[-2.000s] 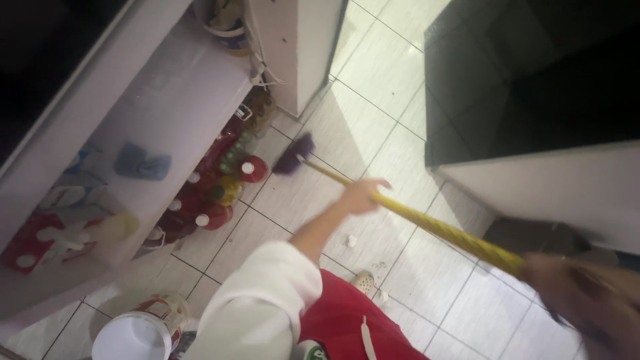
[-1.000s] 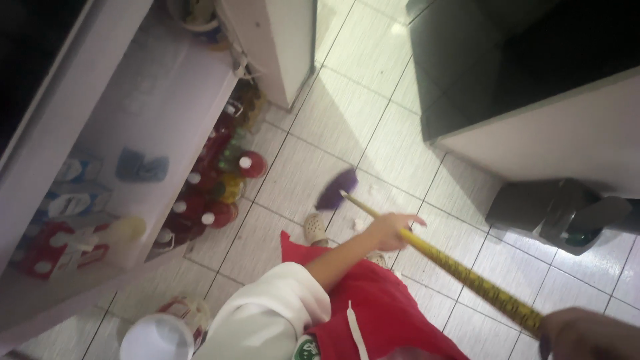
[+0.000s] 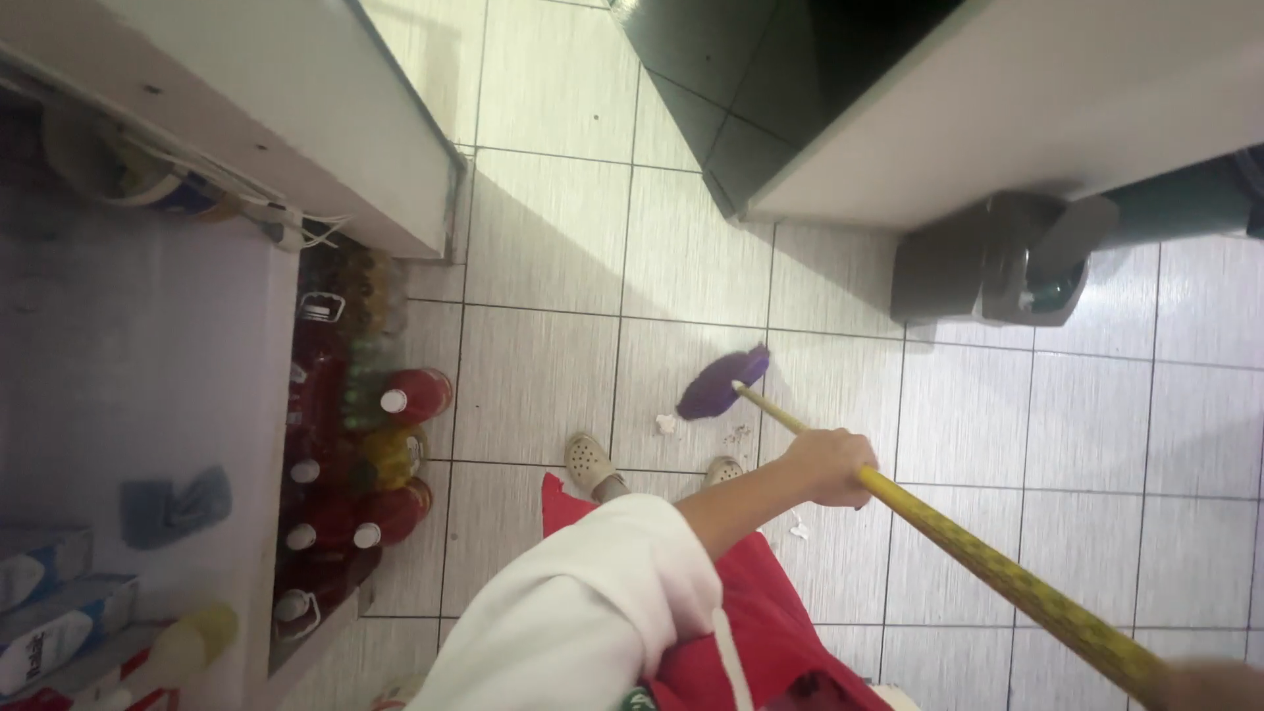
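A broom with a purple head (image 3: 724,383) and a yellow patterned handle (image 3: 997,558) slants across the view, its head on the tiled floor. My left hand (image 3: 832,468), at the end of a white sleeve, is closed around the handle's lower part. At the lower right edge my right hand (image 3: 1210,685) is blurred and partly cut off, around the handle's upper end. Crumpled white scraps (image 3: 666,425) and dark crumbs (image 3: 737,434) lie near the broom head, in front of my beige clogs (image 3: 590,460). Another white scrap (image 3: 798,526) lies beside my red apron (image 3: 760,612).
Bottles of red liquid (image 3: 417,395) stand on the floor at the left, beside a white shelf (image 3: 227,336) holding boxes (image 3: 69,617) and a blue cloth (image 3: 176,506). A grey bin (image 3: 948,262) stands by a white panel (image 3: 918,128) at the upper right.
The broom head has moved away from the shelf side, across the floor toward the bin side. Both hands have stayed on the handle. The view has shifted, and the white bucket seen earlier has mostly left it.
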